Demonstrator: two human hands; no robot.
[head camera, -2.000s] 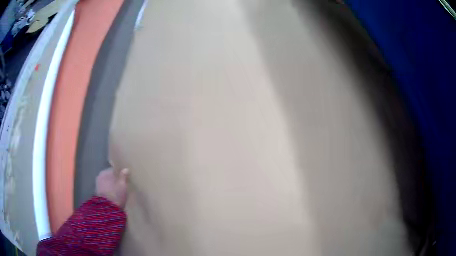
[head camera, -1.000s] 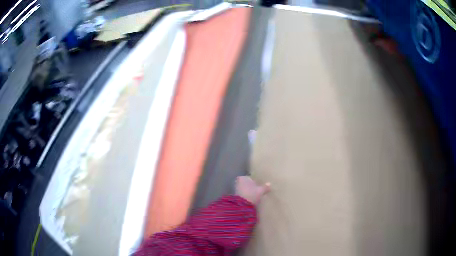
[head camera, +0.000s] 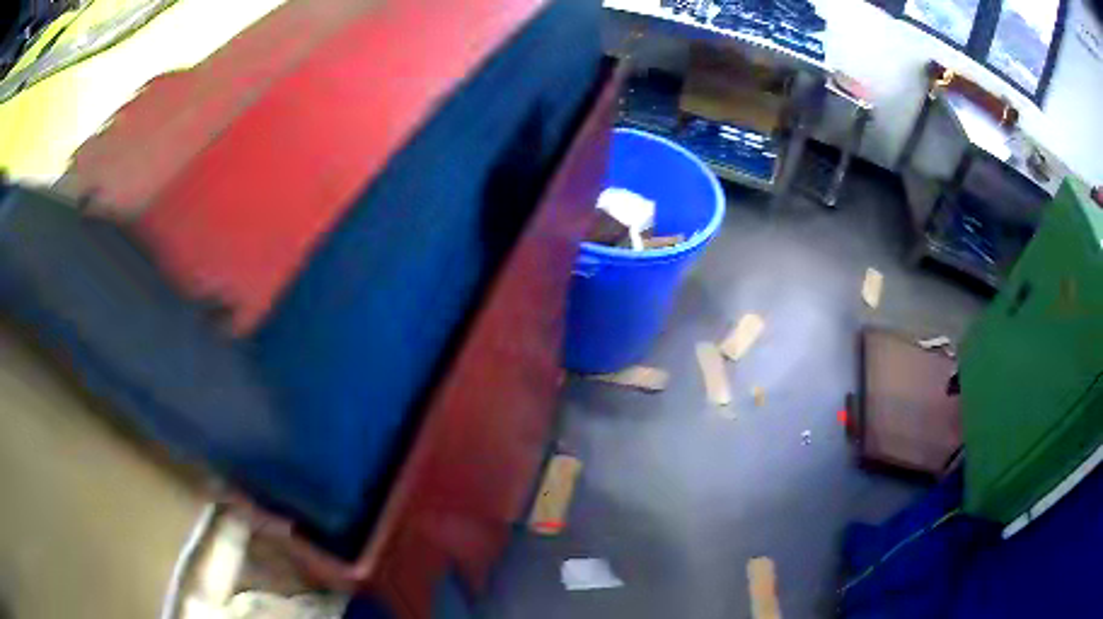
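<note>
Neither of my hands is in the picture. Nearest is a large blurred machine part with a dark blue side (head camera: 363, 290), a red top and a dark red lower edge, filling the left half. A tan surface, likely the sheet material (head camera: 73, 472), lies below it at the lower left, blurred. Crumpled pale scraps (head camera: 230, 562) lie beside it near the bottom edge. Beyond the machine stands the round blue waste bin (head camera: 623, 308), with white and tan scraps inside.
Several tan offcuts (head camera: 714, 372) and a white piece (head camera: 590, 573) lie on the grey floor. A brown case-like object (head camera: 907, 399) lies by a green cabinet (head camera: 1046, 363) at the right. Benches with shelves (head camera: 744, 30) stand at the back.
The view has swung away from the sheet and orange pad to the machine's side, bin and floor. My left hand, earlier at the sheet's edge, is out of the picture.
</note>
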